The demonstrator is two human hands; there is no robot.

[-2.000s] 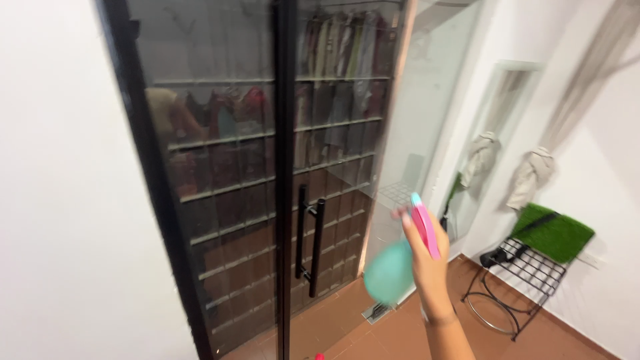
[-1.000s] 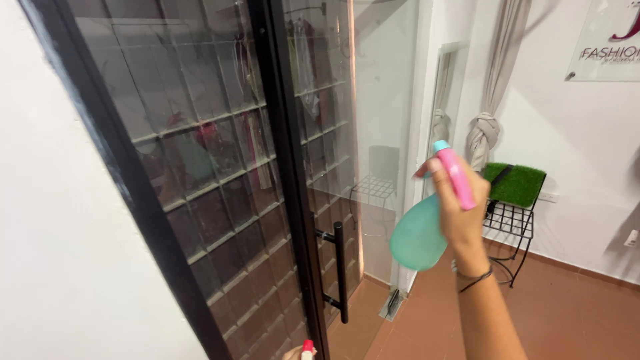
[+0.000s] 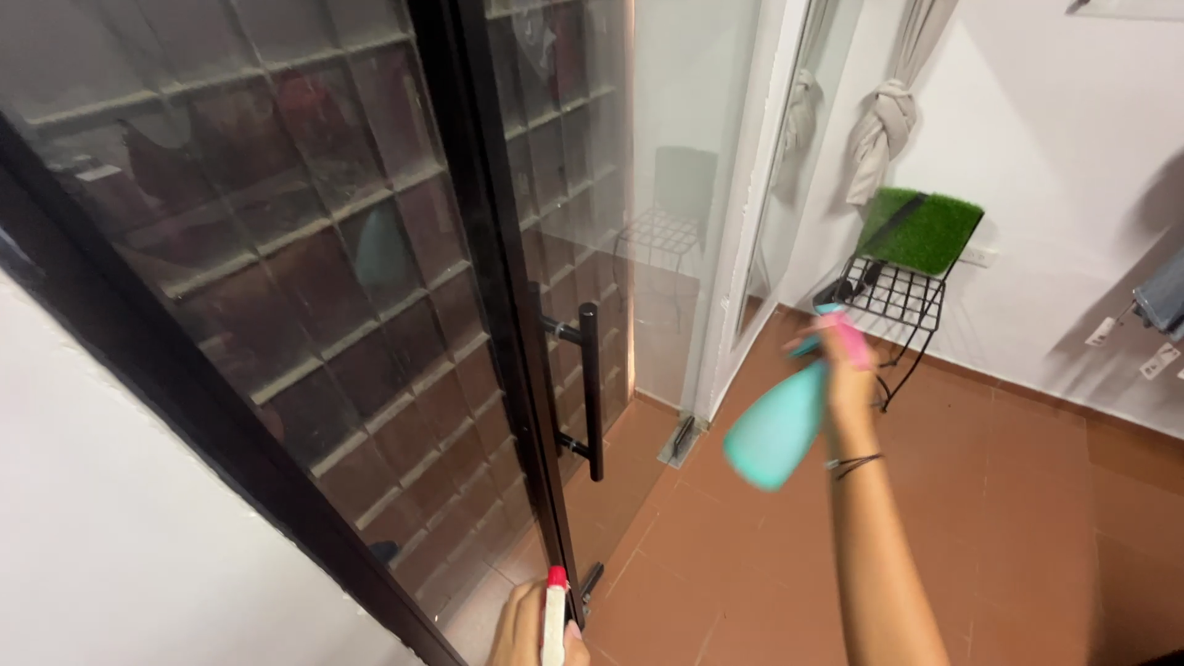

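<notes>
My right hand (image 3: 844,365) grips the pink neck of a turquoise spray bottle (image 3: 777,427), held tilted over the floor to the right of a glass door. The bottle is slightly blurred. At the bottom centre, my left hand (image 3: 527,624) is closed around a white spray head with a red tip (image 3: 555,610); the rest of that item is below the view. It is close to the foot of the black door frame (image 3: 490,231). Above it, a black bar handle (image 3: 592,393) is fixed to the glass door.
A black wire chair (image 3: 897,296) with a green turf-like pad (image 3: 920,229) stands by the right wall. A knotted beige curtain (image 3: 883,134) hangs behind it. Tagged denim clothing (image 3: 1161,296) hangs at the right edge. A metal floor fitting (image 3: 680,442) lies at the glass corner.
The view has turned down and shifted. The turquoise bottle stays in my right hand and has been lowered. My left hand, barely in view one second ago, now shows more fully.
</notes>
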